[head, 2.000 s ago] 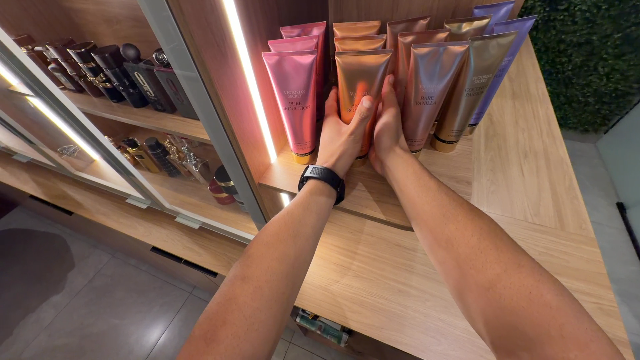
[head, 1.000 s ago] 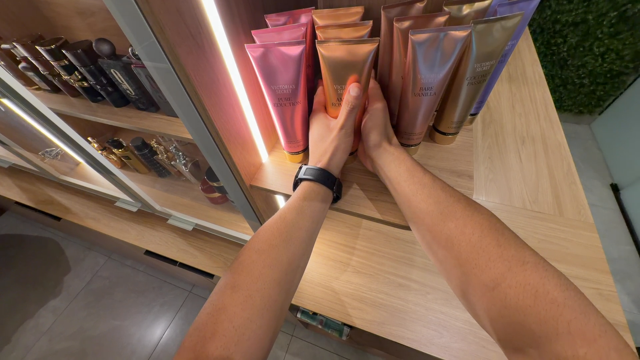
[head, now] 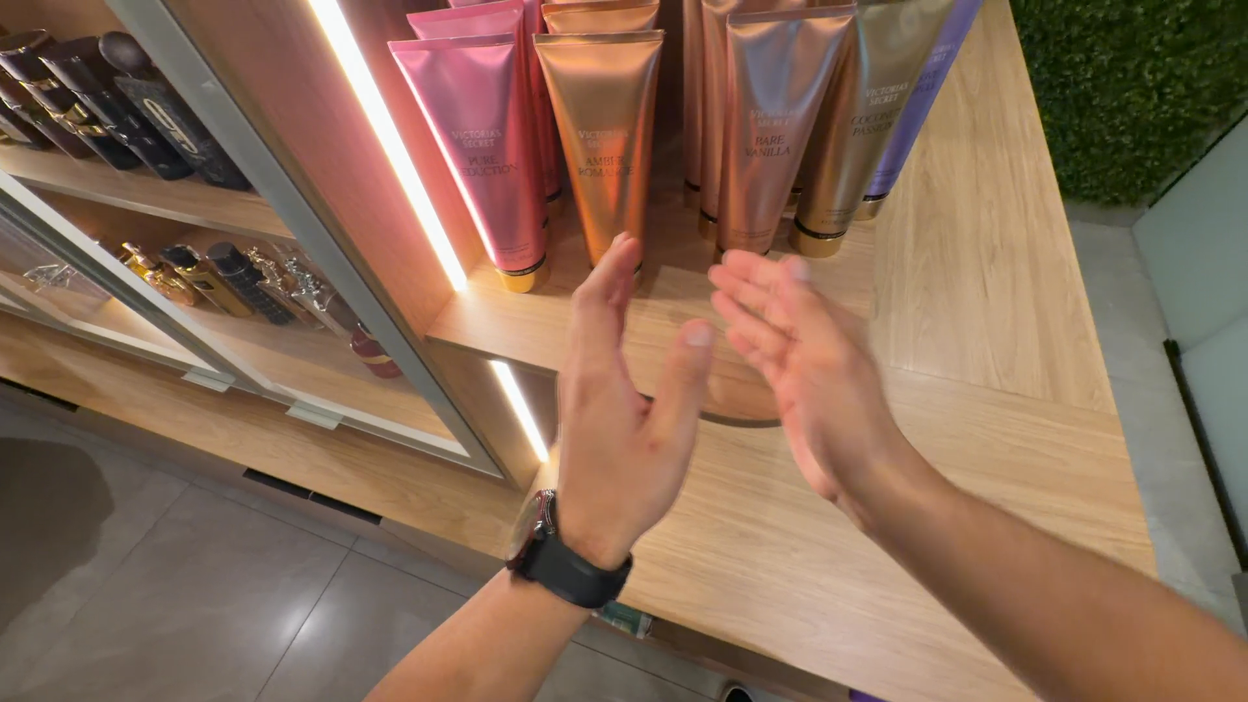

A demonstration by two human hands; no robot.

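My left hand (head: 629, 419), with a black watch at the wrist, is held above the wooden shelf, fingers apart and holding nothing. Its fingertips overlap the base of the front orange lotion tube (head: 604, 146) in view; whether they touch is unclear. My right hand (head: 809, 361) is open and slightly blurred, its palm facing the left. It is below the front rose-coloured tube (head: 770, 136) in view. A pink tube (head: 487, 156) stands to the left of the orange one, and a gold tube (head: 868, 136) and a purple tube (head: 921, 107) stand at the right. All stand on their caps, more tubes behind.
Dark perfume bottles (head: 171, 117) and smaller bottles (head: 234, 278) stand on shelves inside the cabinet at left, behind a metal-framed door (head: 292, 224). A light strip (head: 390, 146) runs beside the pink tubes. The wooden counter (head: 877, 565) ends at the right above a tiled floor.
Both hands have let go of the front orange tube and moved back from it, apart from each other. The tube remains standing in its row.
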